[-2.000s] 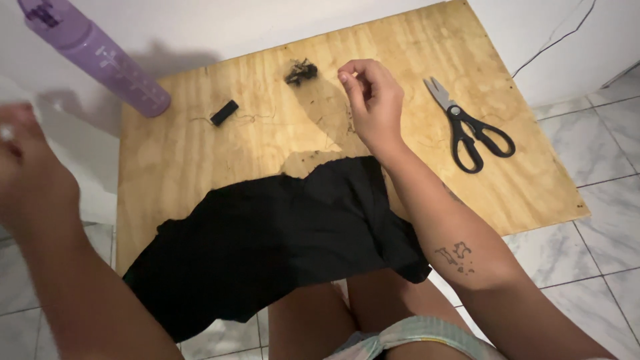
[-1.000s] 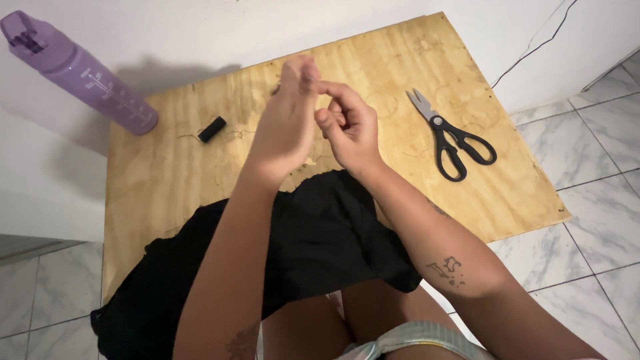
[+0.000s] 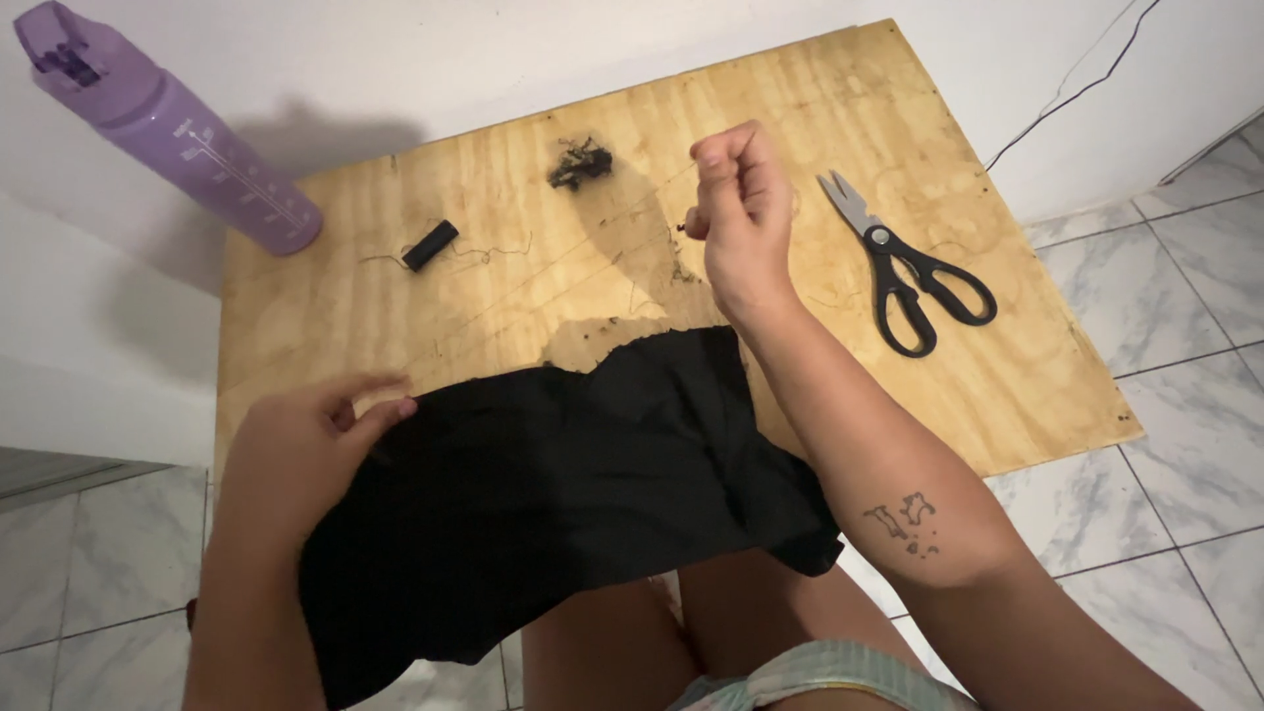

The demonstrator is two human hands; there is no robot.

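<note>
Black cloth (image 3: 553, 474) lies over the front of the wooden board and hangs down over my lap. My left hand (image 3: 331, 434) is at the cloth's upper left edge, thumb and fingertips close together; whether it pinches the cloth is unclear. Raised above the board, my right hand (image 3: 741, 207) has thumb and index finger pressed together and the other fingers curled. A faint thin line, perhaps thread, runs from near its fingertips toward the lower left. A needle cannot be made out. Left of centre lies a black thread spool (image 3: 431, 246) with loose thread ends.
Black-handled scissors (image 3: 882, 237) lie right of my right hand, blades slightly apart. A tangle of black thread scraps (image 3: 581, 164) sits near the back edge. The purple bottle (image 3: 227, 178) stands at the back left, by the wall. Lint bits dot the wooden board (image 3: 1027, 375).
My hands were together above the board one second ago and are now apart. The left has come down to the cloth's edge; the right is raised at the right. The thread scraps show again.
</note>
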